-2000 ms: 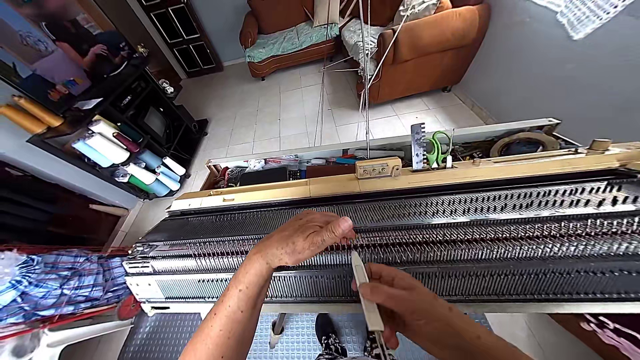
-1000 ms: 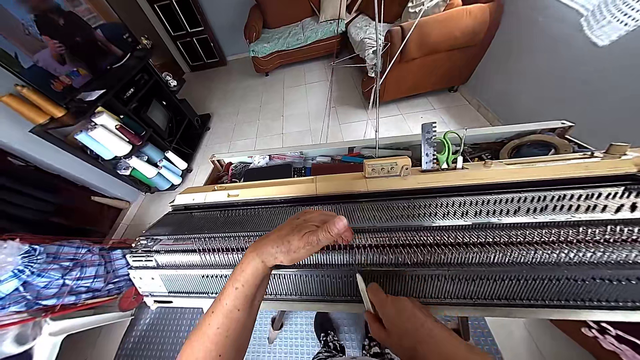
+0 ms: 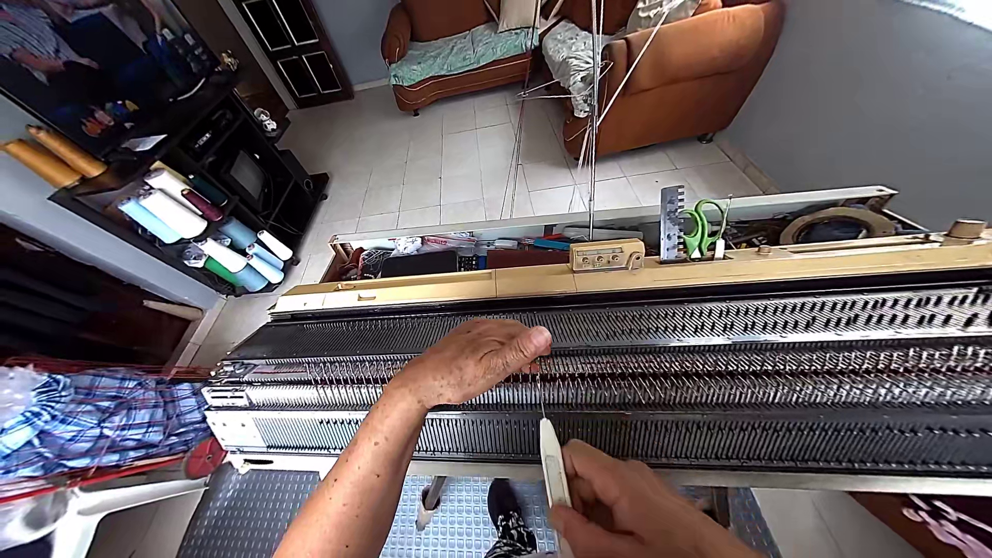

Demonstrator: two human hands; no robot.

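Observation:
A double-bed knitting machine [image 3: 697, 438] with rows of metal needles spans the view. My left hand [image 3: 477, 360] rests over its middle needle rows, thumb and fingertips close together at the needles; whether they pinch yarn or a needle cannot be made out. My right hand [image 3: 612, 496], at the front edge, is shut on a white-handled latch tool [image 3: 553, 465]. The tool's thin metal tip points up to the needles just below my left fingertips. Dark reddish yarn or knitting [image 3: 349, 373] shows between the two beds.
Behind the beds, a long tray [image 3: 457, 230] holds tools, green-handled scissors [image 3: 701, 229] and a roll of tape [image 3: 837, 225]. Yarn strands [image 3: 594, 155] hang down over the machine. Yarn cones [image 3: 174, 213] stand at left, above folded plaid cloth [image 3: 101, 418]. Brown sofas [image 3: 690, 70] stand beyond.
My right hand with the white tool drew down toward the front edge, then came back up closer to my left hand. My left hand has stayed over about the same needles.

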